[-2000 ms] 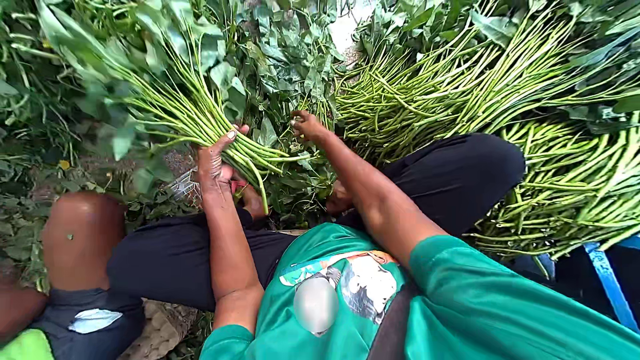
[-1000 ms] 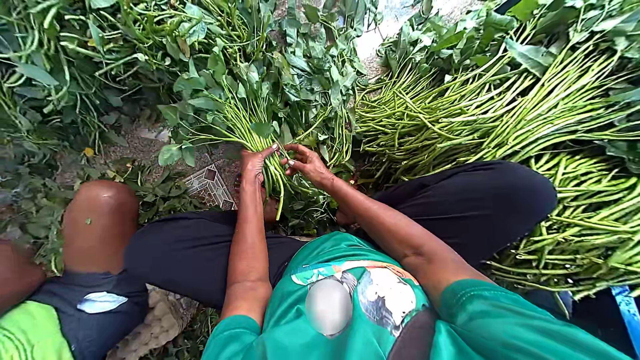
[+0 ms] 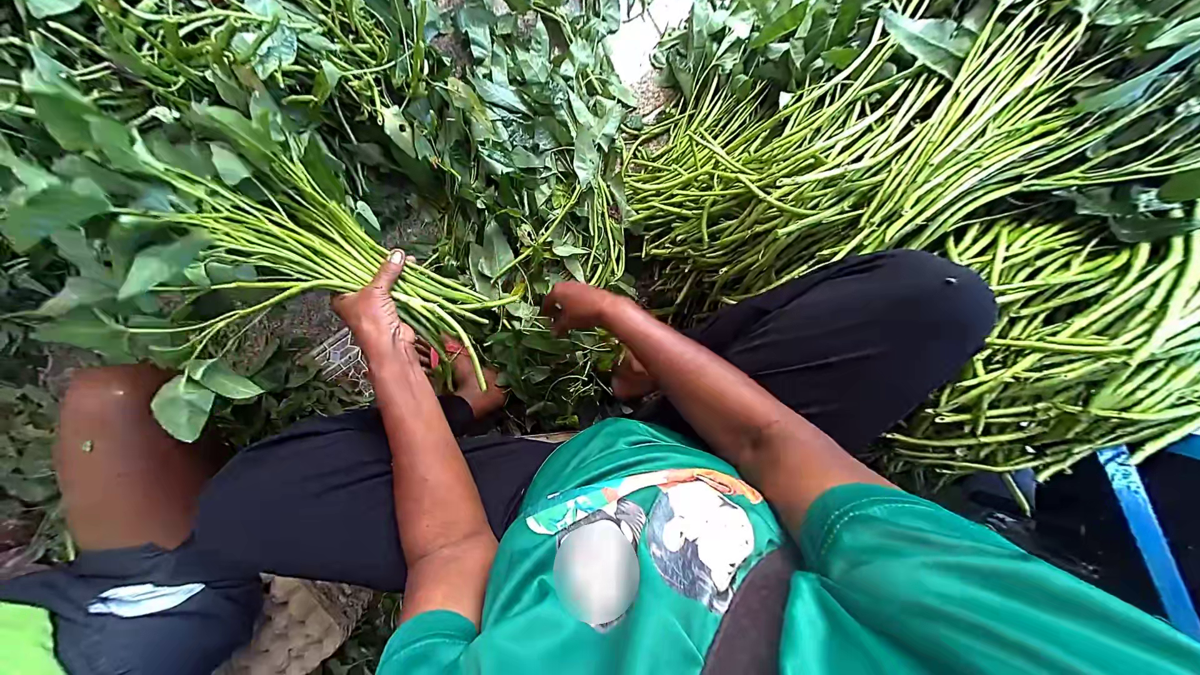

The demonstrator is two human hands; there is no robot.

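Observation:
A bunch of leafy green stems (image 3: 309, 234), likely water spinach, is gripped in my left hand (image 3: 375, 314), with leaves to the upper left and bare stem ends to the right. My right hand (image 3: 577, 307) hangs just right of those ends, its fingers curled; whether it holds anything cannot be told. Loose leafy stems (image 3: 553, 103) cover the ground beyond both hands. On the right lies a large heap of long stems (image 3: 844, 159), with more thick stems (image 3: 1078, 347) beside my bent knee.
At the left sits another person, whose bare knee (image 3: 122, 450) is close to my leg. A blue bar (image 3: 1148, 534) stands at the lower right. Cardboard (image 3: 295, 623) lies below my left leg, and a white patterned surface (image 3: 342, 358) shows near my left hand.
A second ago my hands were together at the bunch. Now they are apart, and the bunch in my left hand has swung out to the left, its leaves spread toward the upper left.

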